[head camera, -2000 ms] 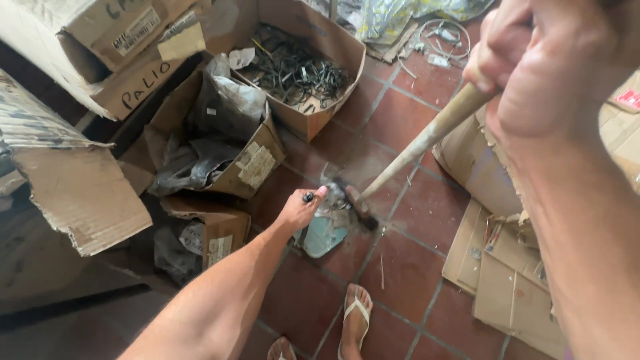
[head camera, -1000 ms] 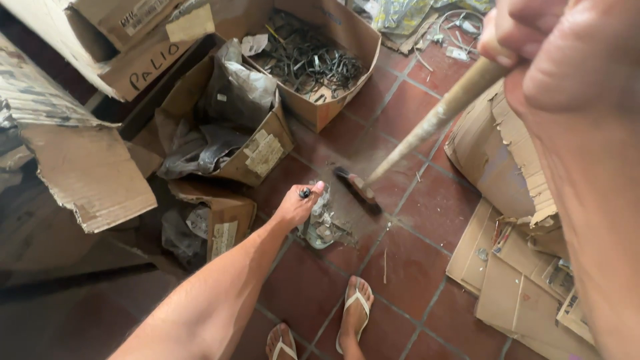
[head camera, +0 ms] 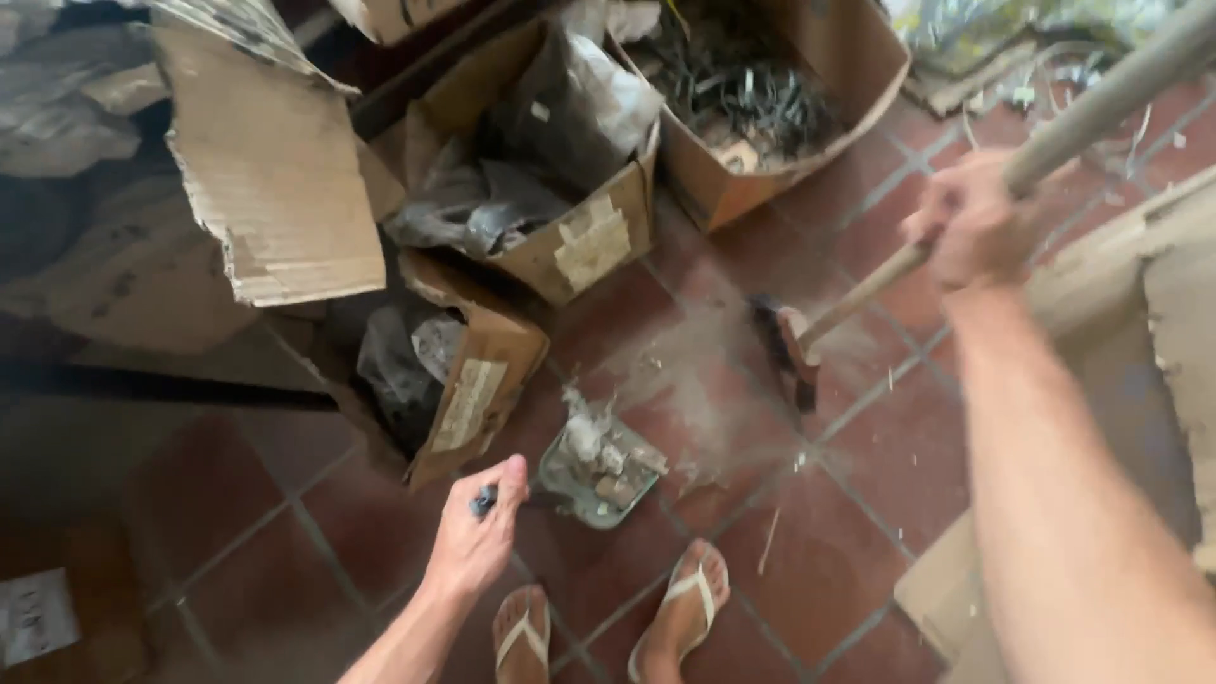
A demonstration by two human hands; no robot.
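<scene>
My left hand (head camera: 483, 518) grips the dark handle of a dustpan (head camera: 608, 518), whose pan rests on the tiled floor and holds grey dust, lint and scraps. Around the wooden handle of a broom (head camera: 869, 290) my right hand (head camera: 983, 218) is closed partway down. The dark broom head (head camera: 787, 351) stands tilted on the tiles, to the right of the dustpan and apart from it. Dust (head camera: 689, 370) lies smeared on the floor between the two.
Cardboard boxes with plastic bags (head camera: 594, 252) and a box of dark tangled pieces (head camera: 855, 142) line the upper left. Flattened cardboard (head camera: 936, 579) lies at right. White cable (head camera: 1130, 142) is at upper right. My sandalled feet (head camera: 698, 589) are below the dustpan.
The broom head has moved away from the dustpan, to the right. My right hand now holds the handle lower down. Debris in the pan shows more plainly. The view has shifted.
</scene>
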